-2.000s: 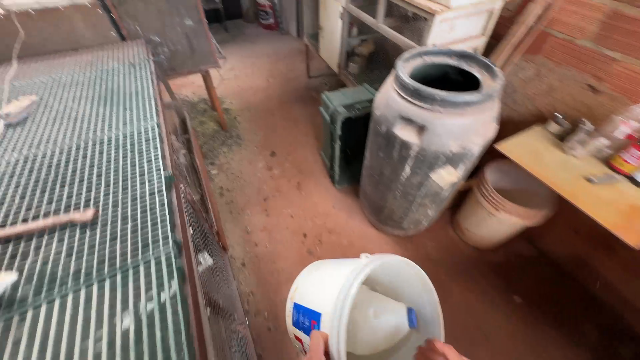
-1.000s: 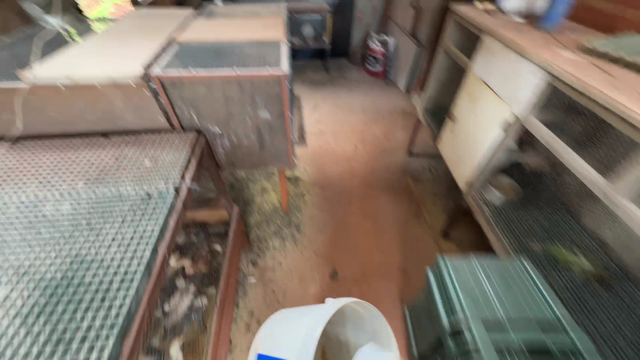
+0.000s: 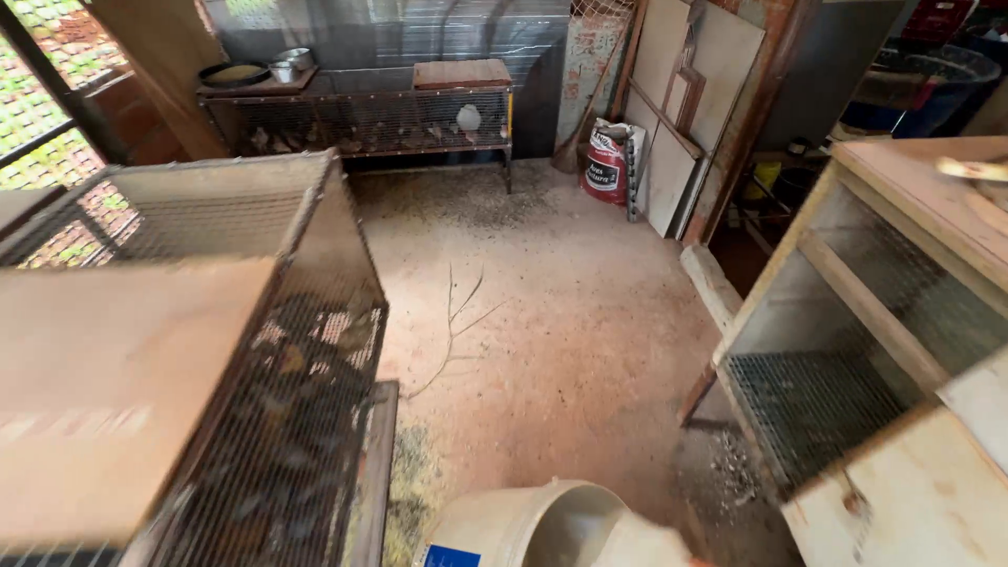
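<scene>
A white plastic bucket (image 3: 492, 516) with a blue label shows at the bottom edge, its mouth tilted to the right. Inside its mouth lies a white plastic jug (image 3: 642, 543), partly cut off by the frame. Neither my left hand nor my right hand can be seen; whatever they hold is below the frame.
Wire-mesh cages with birds stand at left (image 3: 291, 409) and along the back wall (image 3: 370, 126). A red and white feed sack (image 3: 606, 169) leans near stacked boards (image 3: 669, 189). A wooden cabinet (image 3: 890, 169) is at right. A dry twig (image 3: 450, 335) lies on the floor.
The view has moved forward through the room, past the barrel and green crate. Both hands, seen at the bucket two seconds ago, are out of view.
</scene>
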